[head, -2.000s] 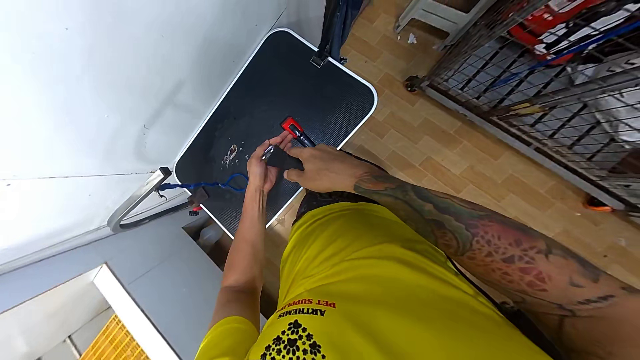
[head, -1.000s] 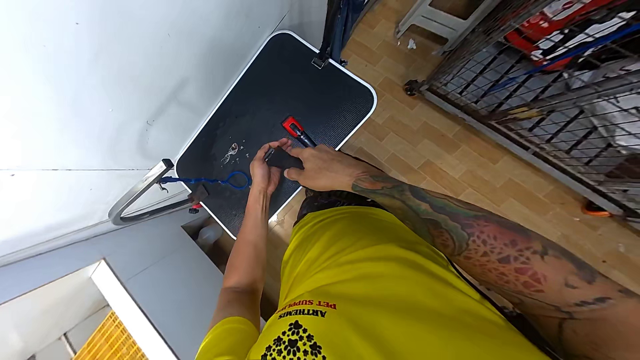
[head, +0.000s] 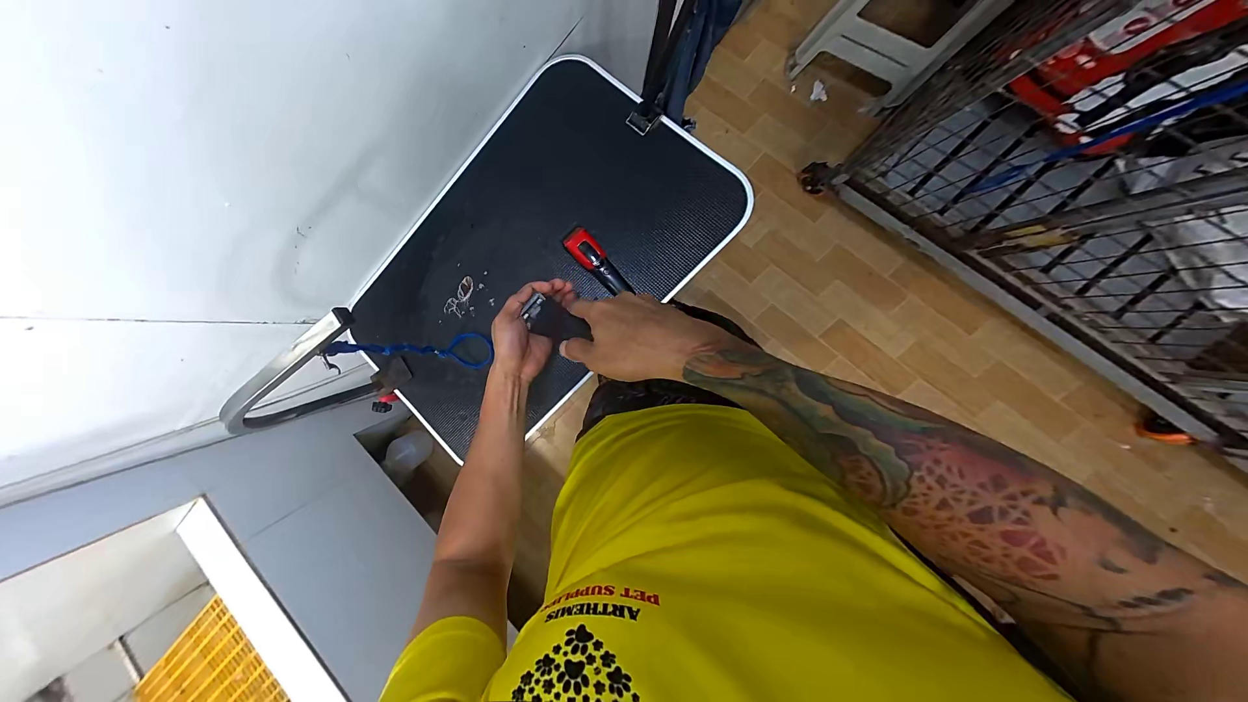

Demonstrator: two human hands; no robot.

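Observation:
My right hand is closed around a dark hair clipper, its metal blade end pointing left. My left hand is cupped around that blade end, fingers partly curled; whether it grips the clipper is hard to tell. Beyond my hands, a red and black clipper lies on the black grooming table. Small tufts of light hair lie on the tabletop left of my hands. A blue grooming loop hangs from the metal arm at the table's left edge.
The bent metal grooming arm stands at the left, against the white wall. A wire cage on casters is at the right, with a plastic stool behind it. A yellow plastic grate shows at lower left.
The left fingers have shifted around the clipper's blade end. My right hand still holds the clipper, and the red and black one lies in the same place.

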